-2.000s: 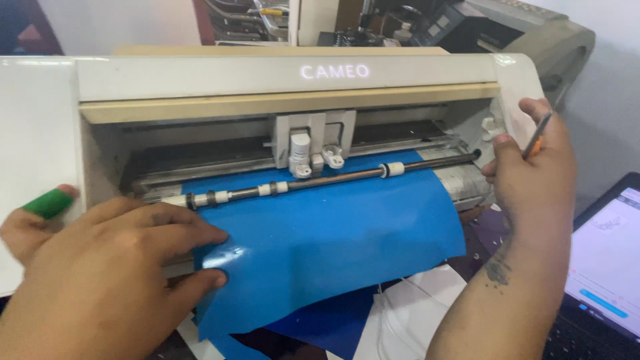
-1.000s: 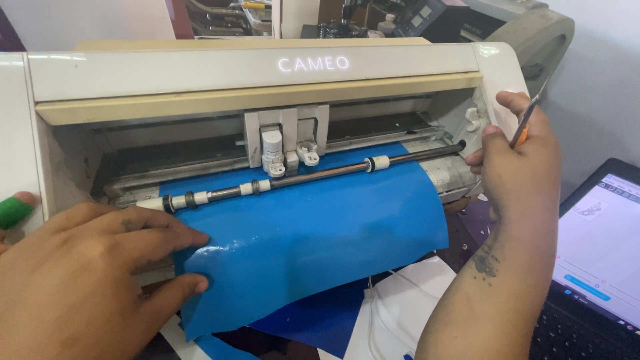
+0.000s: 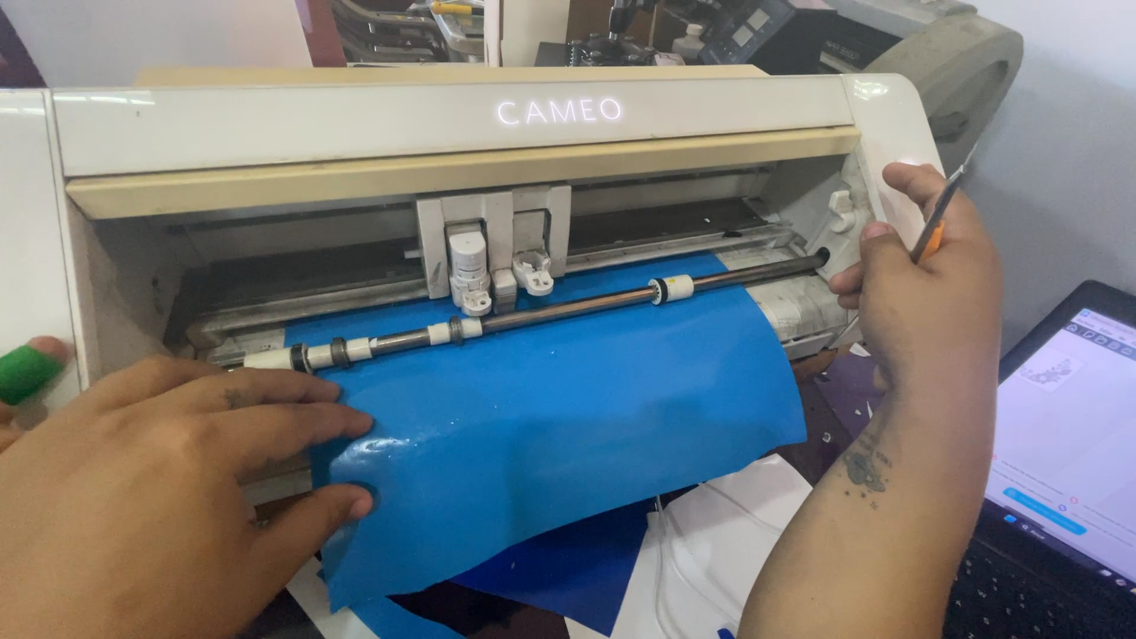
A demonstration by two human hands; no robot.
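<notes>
A blue vinyl sheet (image 3: 568, 408) lies under the roller bar (image 3: 577, 306) of a white Cameo cutting machine (image 3: 311, 133) and hangs out over its front. My left hand (image 3: 186, 461) rests on the sheet's left edge, its fingertips and thumb apart. My right hand (image 3: 923, 240) is at the machine's right end, near the end of the bar, and grips a slim pointed metal tool (image 3: 939, 209) with an orange part. The white tool carriage (image 3: 493, 253) stands behind the bar, left of the middle.
At the left edge another hand with a green-wrapped finger (image 3: 31, 373) touches the machine; whose it is I cannot tell. An open laptop (image 3: 1056, 426) stands at right. Below the sheet lie white paper (image 3: 719, 524), darker blue material (image 3: 568, 564) and a thin pale cable. More equipment stands behind.
Both my hands keep about the same places on the machine and the sheet. The hand with the green-wrapped finger shows less than in the oldest frame. The view has shifted somewhat.
</notes>
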